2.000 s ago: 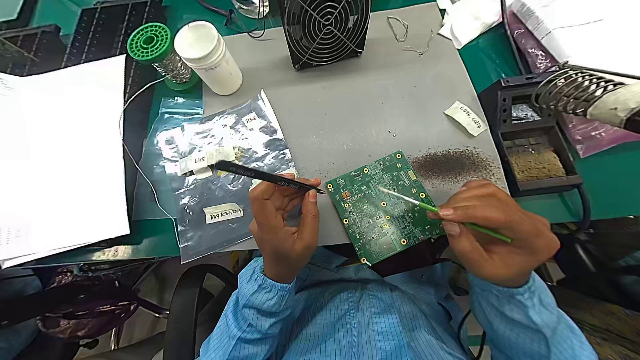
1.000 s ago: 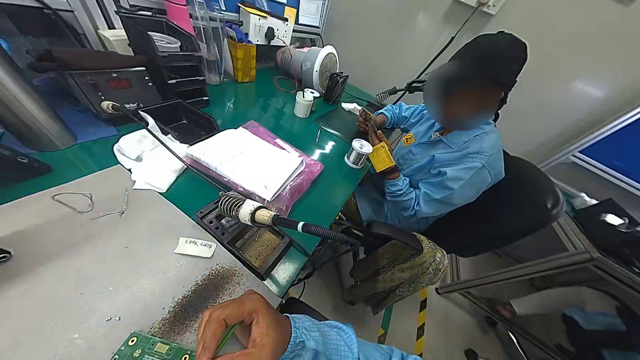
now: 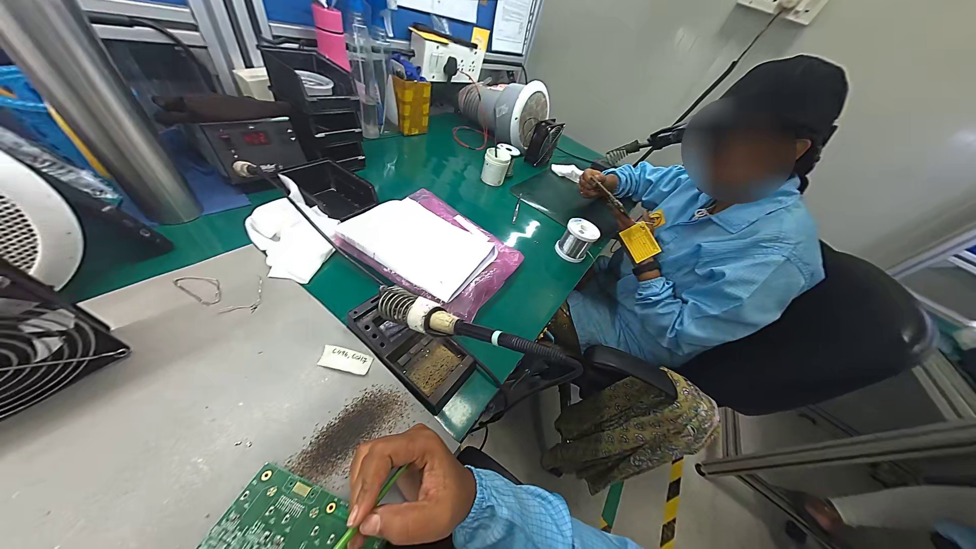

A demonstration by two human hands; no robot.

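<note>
At the bottom of the head view, my right hand [image 3: 415, 488] pinches a thin green stick-like tool [image 3: 381, 494] between thumb and fingers; the tool's lower end is cut off by the frame. The hand is at the right edge of a green printed circuit board [image 3: 278, 507], which lies partly out of view on the grey mat [image 3: 175, 450]. Dark brown specks [image 3: 351, 433] are scattered on the mat just above the hand. A small paper label with handwriting [image 3: 345, 360] lies beyond them. My left hand is out of view.
A soldering iron [image 3: 442, 320] rests in its stand [image 3: 435, 374] right of the mat. A black fan [image 3: 46, 343] stands at left. Papers [image 3: 419, 248] and a white cloth [image 3: 290, 236] lie behind. At right sits a co-worker [image 3: 724, 267], holding a small item beside a solder spool [image 3: 577, 239].
The view has swung far to the right since two seconds ago. My left hand and its black tool, seen at the board then, are out of view. My right hand still holds the green tool.
</note>
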